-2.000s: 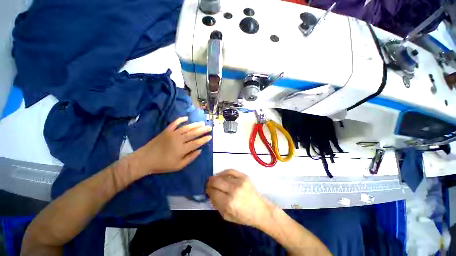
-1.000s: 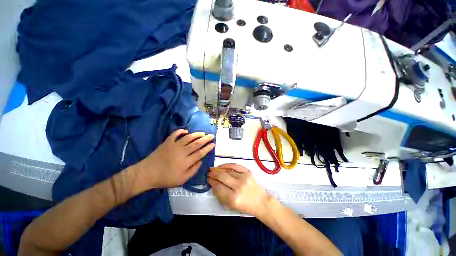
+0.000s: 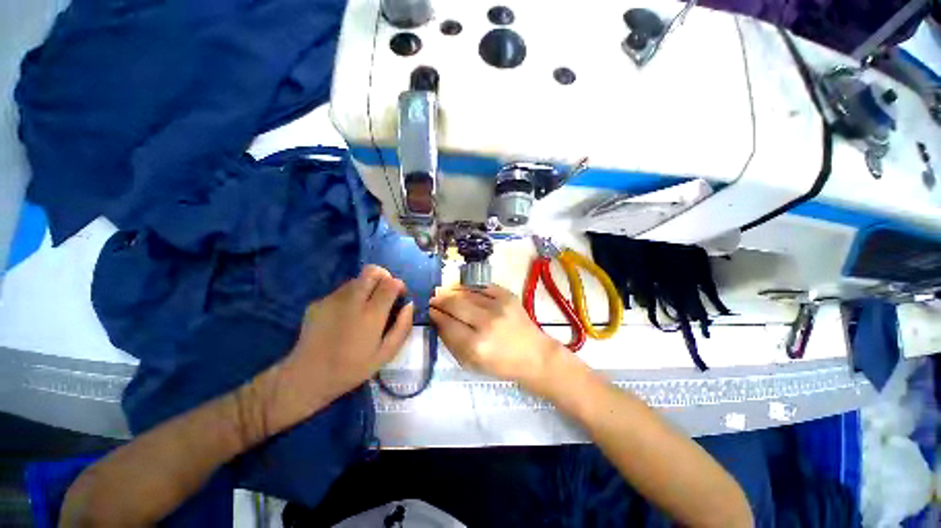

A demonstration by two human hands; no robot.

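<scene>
A navy garment piece (image 3: 227, 258) lies bunched left of the needle, its right edge running under the presser foot (image 3: 431, 239) of the white sewing machine (image 3: 588, 103). My left hand (image 3: 356, 325) rests on the cloth just below the needle, fingers bent and thumb apart. My right hand (image 3: 490, 330) pinches the cloth edge close to the needle; the fingertips partly hide it. A narrow navy strip (image 3: 429, 371) curls in a loop below my hands, over the table's front edge.
Scissors with red and yellow handles (image 3: 586, 299) lie right of the needle, beside my right hand. Black strips (image 3: 660, 278) lie under the machine arm. A large navy heap (image 3: 175, 93) is at upper left. A printed ruler strip (image 3: 660, 390) runs along the front edge.
Both hands have moved up toward the needle with the cloth edge. Less cloth lies below the needle, and the strip's loop shows more. The camera view has shifted slightly.
</scene>
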